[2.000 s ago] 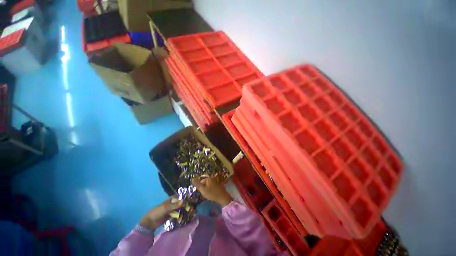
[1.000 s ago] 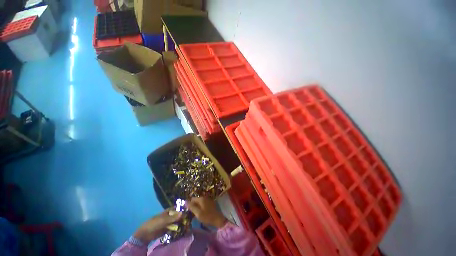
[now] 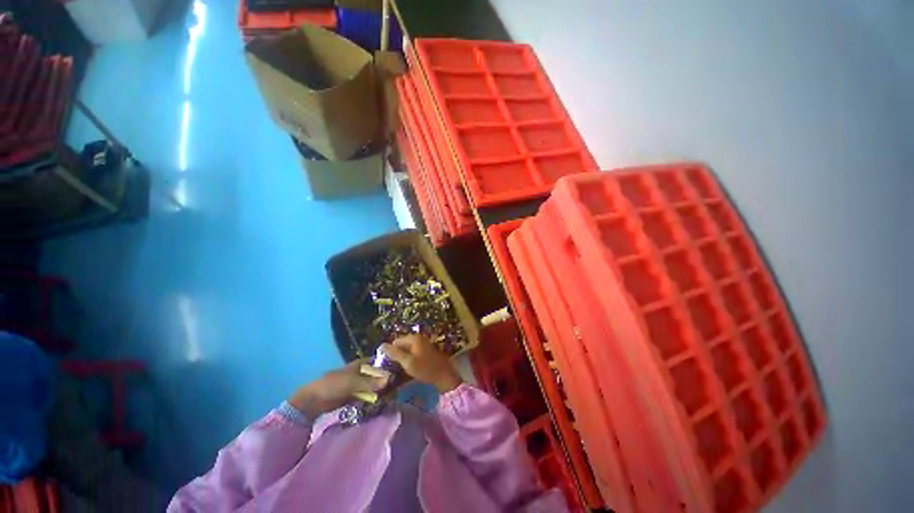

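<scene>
My left hand [image 3: 339,388] holds a bunch of small shiny metal parts [image 3: 373,379] close in front of my smock. My right hand [image 3: 423,361] is at the bunch, with its fingers touching or pinching parts there; the exact grip is too small to tell. Both hands are at the near edge of an open brown-rimmed parts box [image 3: 346,263]. The box holds a loose glittering pile of gold and silver metal parts [image 3: 406,296].
A stack of red pocket trays [image 3: 692,301] stands on the right by the wall. A stack of larger-compartment red trays [image 3: 501,115] lies beyond it. Red trays with dark openings [image 3: 541,441] are low beside the box. Empty cardboard cartons [image 3: 321,100] stand on the blue floor. A person's blue sleeve or clothing [image 3: 22,401] is far left.
The view has shifted, so the box and trays sit differently in the picture. The bunch of metal parts at my left hand looks smaller. Both hands stay together near the box.
</scene>
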